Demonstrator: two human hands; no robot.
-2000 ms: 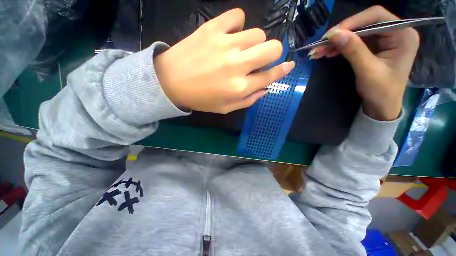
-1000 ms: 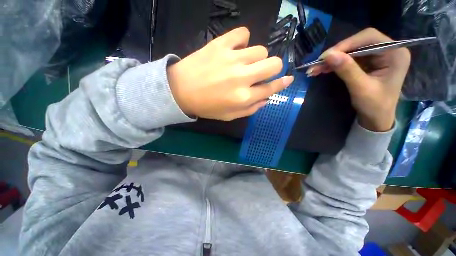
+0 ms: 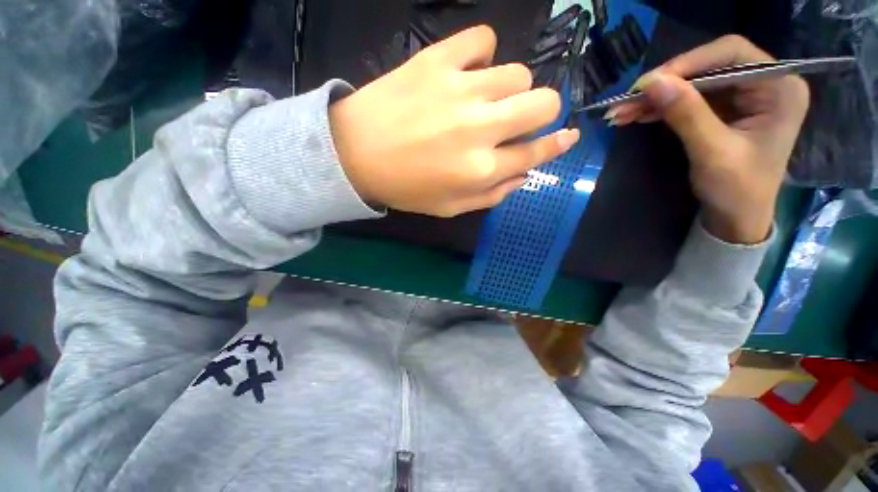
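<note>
My left hand [image 3: 448,125] is curled palm down over the blue sheet [image 3: 520,252], thumb hidden. A thin dark end of a black plastic part [image 3: 575,119] shows at its fingertips; the rest of the grip is hidden. My right hand [image 3: 736,125] holds the slim metal tweezers [image 3: 712,79] like a pen. Their tip is at the black part, beside my left fingertips. The blue sheet has rows of tiny dark marks and a bright reflection. Loose black parts [image 3: 616,48] lie in a pile on its upper end, just beyond my hands.
The black mat [image 3: 635,216] lies under the sheet on a green bench [image 3: 385,264]. More black parts [image 3: 395,50] lie beyond my left hand. Clear plastic bags stand at left [image 3: 58,77] and right [image 3: 833,125]. A shiny blue-and-silver strip [image 3: 799,259] lies at the right bench edge.
The view has shifted slightly. Both hands keep nearly the same pose, with the tweezers' tip staying close to my left fingertips.
</note>
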